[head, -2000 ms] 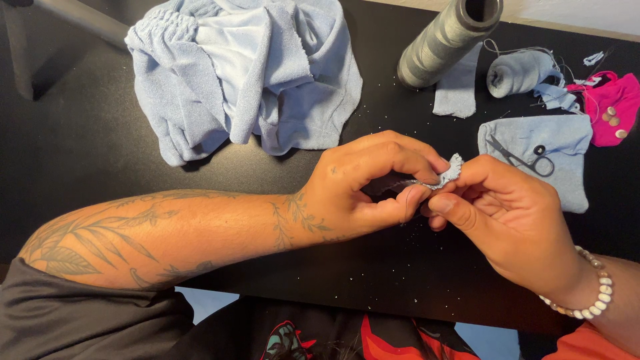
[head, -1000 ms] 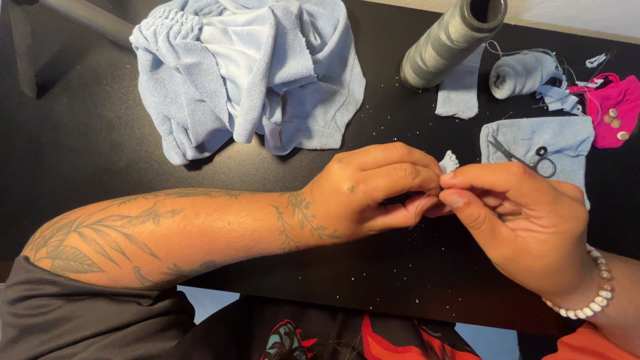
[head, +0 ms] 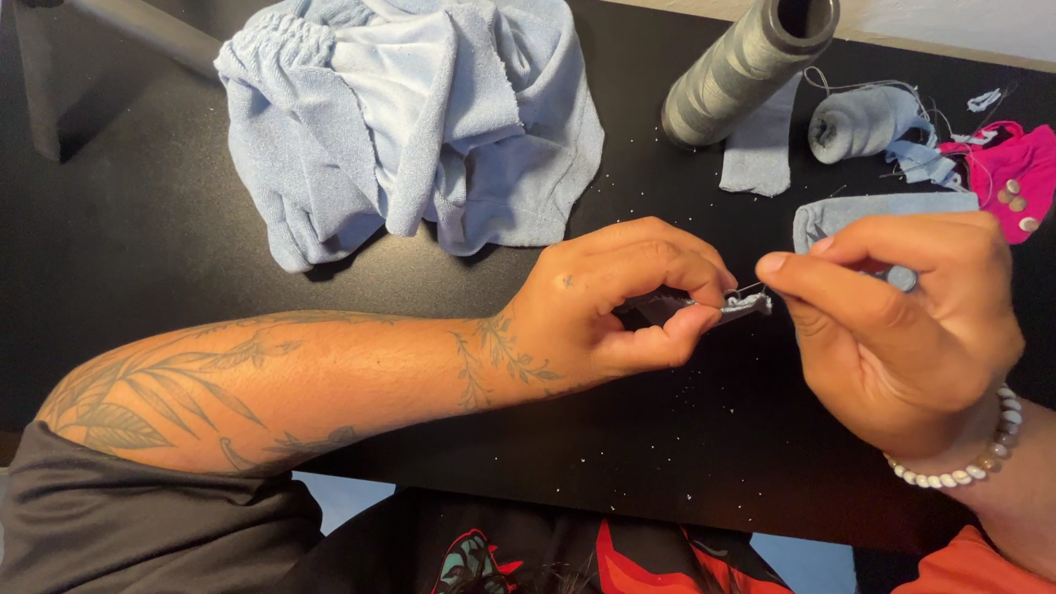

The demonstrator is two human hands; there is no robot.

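Observation:
Between the thumb and forefinger of my left hand (head: 627, 301) is a small piece of fabric (head: 747, 308) with a pale gathered edge and a dark part. Just right of it, the fingertips of my right hand (head: 916, 322) pinch something thin, with a thread (head: 749, 288) running toward the fabric; whether it is a needle I cannot tell. A small grey-blue rounded end (head: 901, 278) shows among the right fingers. Beyond that hand lies a folded light blue cloth (head: 874, 213), partly covered by it.
A crumpled light blue garment (head: 412, 124) lies at the back left. A large grey thread cone (head: 742, 74) stands on the black table (head: 536, 437). Further right are a smaller thread spool (head: 862, 122), blue scraps (head: 922, 162) and pink fabric (head: 1019, 161) with buttons (head: 1011, 195).
My right hand has moved right and away from the left, leaving a gap with thread in it. It now covers the scissors seen earlier on the blue cloth. My left hand has stayed nearly still.

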